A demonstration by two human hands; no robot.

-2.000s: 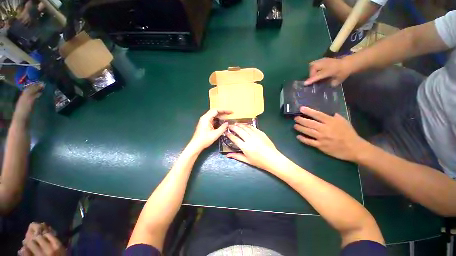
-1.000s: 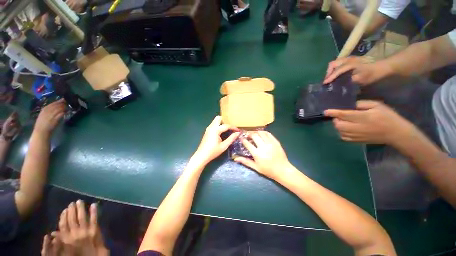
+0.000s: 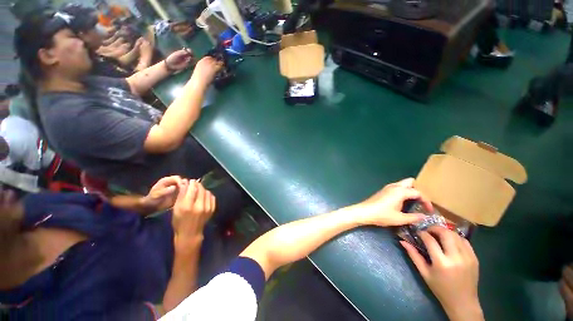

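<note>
An open carton lies on the green table at the lower right, its tan lid folded back away from me. Shiny, crinkled clear plastic with dark and some red showing lies in the carton. My left hand is at the carton's left side, thumb and fingers on the plastic and box edge. My right hand is over the near side, fingers pressed on the bagged contents. The fingers partly hide the box.
Another open carton with shiny contents stands across the green table. A brown wood-cased stereo unit is at the back. Dark cartons are at right. People sit at left, one close with raised hands. A blue object lies near white cables.
The view has swung left, so my carton and hands now appear at lower right and the left neighbours show. The right neighbour's black carton is out of view. My hands remain at the open carton.
</note>
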